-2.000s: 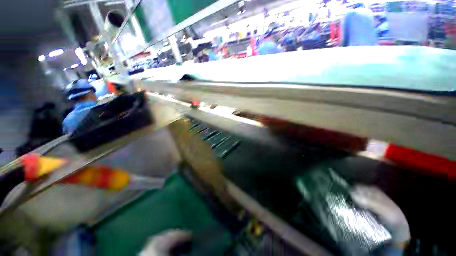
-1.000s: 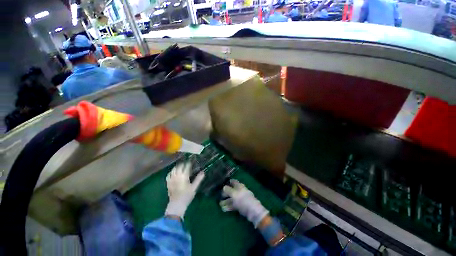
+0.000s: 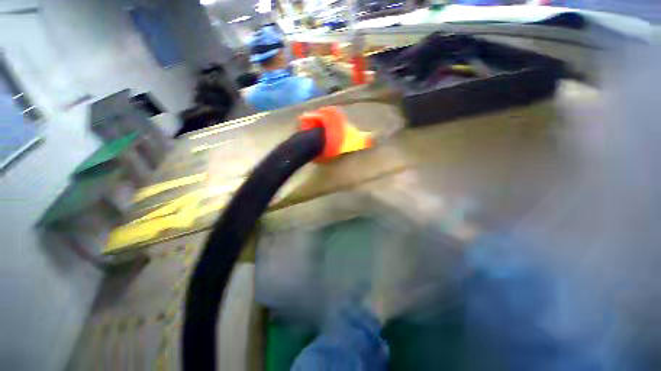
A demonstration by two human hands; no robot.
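The picture is strongly blurred. My left sleeve [image 3: 344,342] rises from the bottom edge, and my left hand is too smeared to make out. A grey-green flat shape [image 3: 348,253] shows just above it; I cannot tell if it is a circuit board or if it is held. My right sleeve [image 3: 525,290] is a large blue smear on the right. A pale, blurred shape, perhaps my right hand [image 3: 438,206], lies up and left of it, its grip unreadable. The green mat [image 3: 283,344] shows below.
A thick black hose [image 3: 232,232] arcs up to an orange-yellow collar [image 3: 330,135] on the shelf [image 3: 355,177]. A black parts tray [image 3: 478,94] holds dark items. Yellow tape [image 3: 156,217] marks the shelf's left. A person in blue [image 3: 279,83] is beyond.
The view has swung left, so the hose, collar and tray appear farther right. My hands, earlier clear over the board on the mat, are now blurred, and my right sleeve appears higher.
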